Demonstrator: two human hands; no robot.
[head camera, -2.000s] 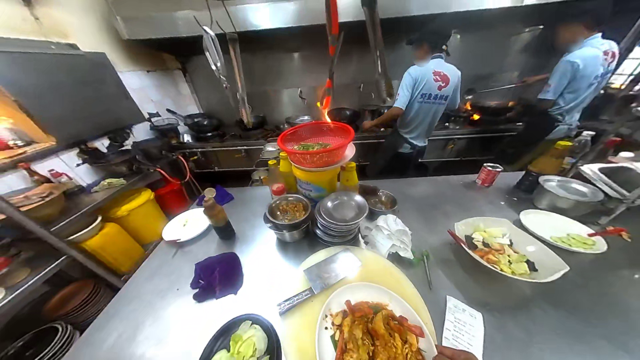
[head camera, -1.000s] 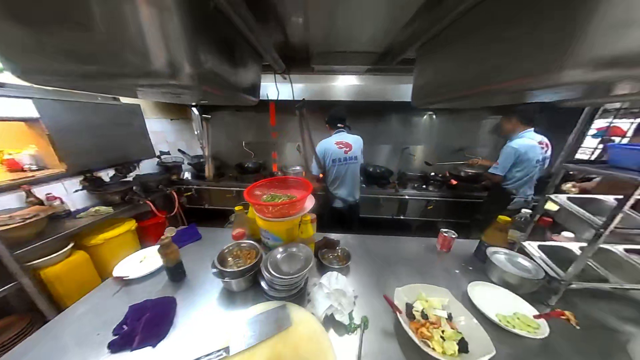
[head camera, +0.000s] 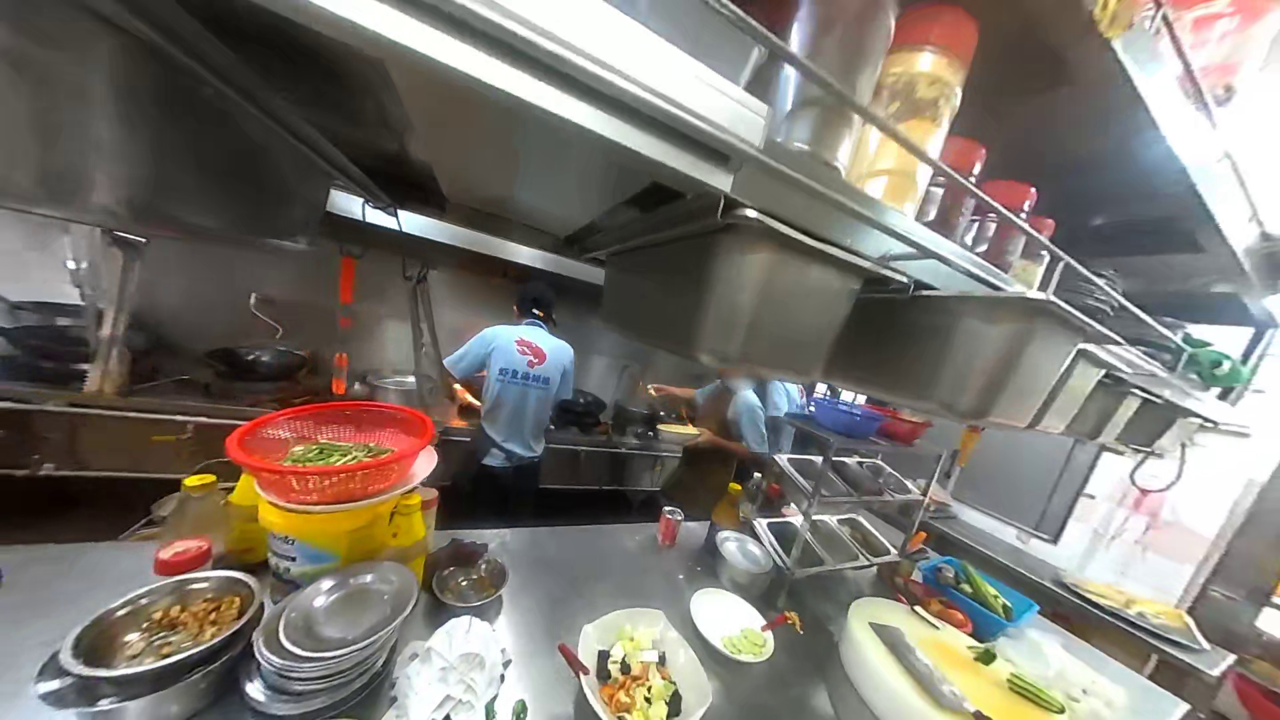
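Neither my left hand nor my right hand shows in the head view. At the lower middle, a white dish of mixed cut vegetables (head camera: 645, 668) stands on the steel counter. A white plate with green slices (head camera: 732, 622) lies to its right. A cleaver (head camera: 925, 668) rests on a thick round cutting board (head camera: 868, 655) at the lower right. Crumpled white paper (head camera: 455, 668) lies beside a stack of metal plates (head camera: 345, 612). A metal bowl of brown food pieces (head camera: 165, 625) stands at the lower left.
A red colander with green vegetables (head camera: 330, 440) sits above a yellow tub (head camera: 330, 540). A tiered rack of metal trays (head camera: 815, 510) stands at right. A steel shelf with jars (head camera: 850, 190) hangs overhead. Co-workers (head camera: 520, 385) stand at the stoves beyond the counter.
The view has swung right and up. The hand at the plate of cooked food in the oldest frame is out of view. The co-worker at right now holds a plate.
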